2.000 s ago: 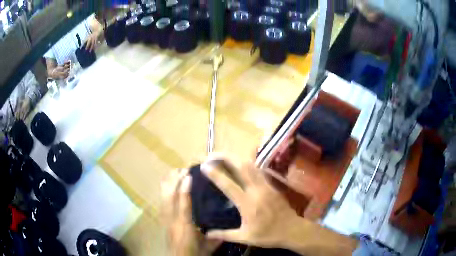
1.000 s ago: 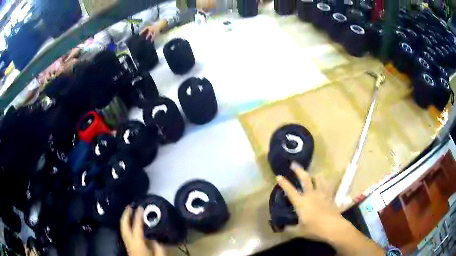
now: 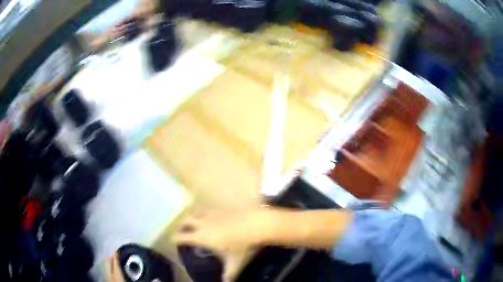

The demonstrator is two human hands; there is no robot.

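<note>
The picture is blurred. My right hand (image 3: 218,228) reaches in from the right at the bottom centre, fingers and thumb around a black speaker body (image 3: 199,265). Another black speaker body (image 3: 132,266) with a pale ring on its end stands to its left, cut off by the bottom edge. Only a sliver of my left hand (image 3: 115,269) shows, against the left side of this ringed speaker; its grip is hidden.
More black speakers (image 3: 101,144) and a red one (image 3: 31,213) stand at the left. Dark speakers (image 3: 350,22) are at the far side. A pale rod (image 3: 276,132) lies on the cardboard-covered table (image 3: 207,148). An orange-brown fixture (image 3: 380,148) is at the right. People are at the far left.
The view has swung back right, bringing the fixture further in. My right hand has moved from the centre-right speakers to one near the ringed speaker. My left hand is now mostly out of view.
</note>
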